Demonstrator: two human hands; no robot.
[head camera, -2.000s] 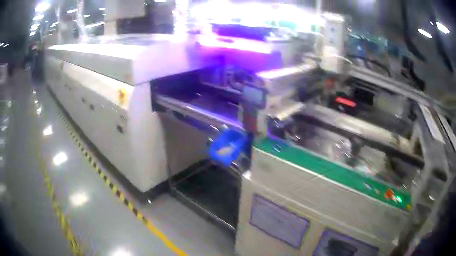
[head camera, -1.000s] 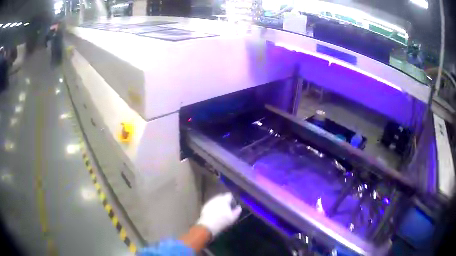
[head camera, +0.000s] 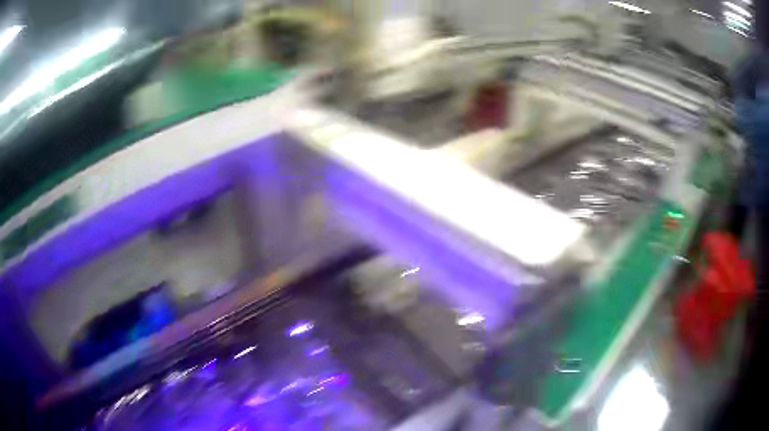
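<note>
The view is strongly blurred and neither of my hands is in the picture. Nearest in front of me is the violet-lit section of the conveyor machine. Crinkled, shiny film (head camera: 244, 391) lines its bed and glows violet. A long dark conveyor rail (head camera: 228, 316) runs slantwise along the bed's far side. Behind the rail is a dark tray (head camera: 126, 324) with a blue-lit item on it; its details cannot be told.
A bright white crossbar (head camera: 455, 198) spans the machine. The green ledge (head camera: 615, 324) slants at the right, with small lit buttons (head camera: 672, 220). Red items (head camera: 715, 290) are beyond it. More shiny film (head camera: 607, 177) lies in the farther section. A dark blue shape is at the right edge.
The view has swung right and closer over the violet-lit bed. The white-gloved hand and blue sleeve seen one second ago are out of the picture. The green ledge and red items now show at the right.
</note>
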